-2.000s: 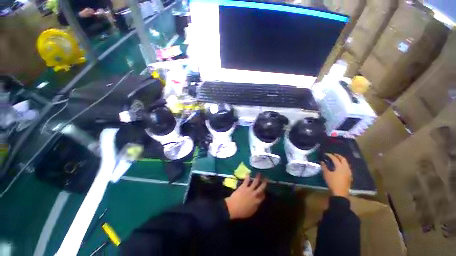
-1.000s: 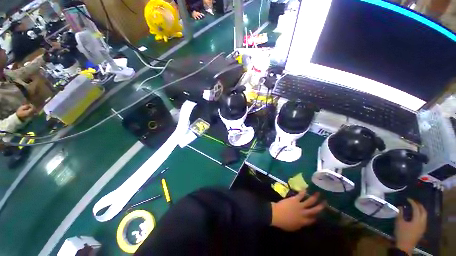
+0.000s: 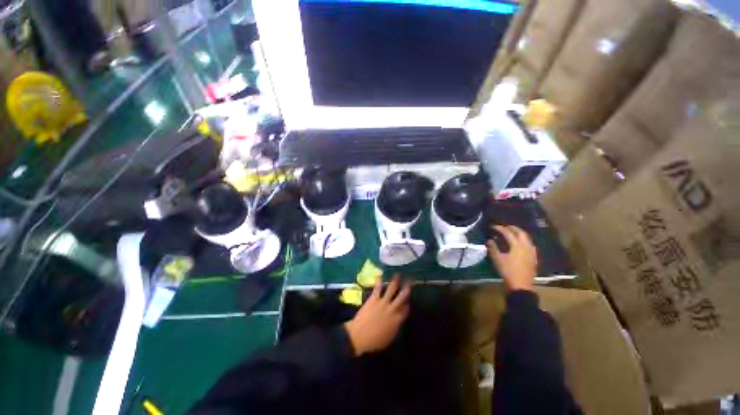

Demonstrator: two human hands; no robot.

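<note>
Four white security cameras with black ball heads stand in a row on the green bench: the leftmost leans, then the second, the third and the rightmost. My right hand is over a small black computer mouse, right of the rightmost camera. My left hand is at the bench's front edge, fingers slightly apart, with nothing seen in it. Its fingertips are just right of the yellow notes.
A monitor with a dark window and a keyboard are behind the cameras. A white box with a dark display is at right. An open carton is below the edge. Stacked cartons stand at right, a white strip at left.
The view swung left, then back right, so the carton with printed characters now shows. My hands stay near the notes and on the mouse. The cameras stay in their row.
</note>
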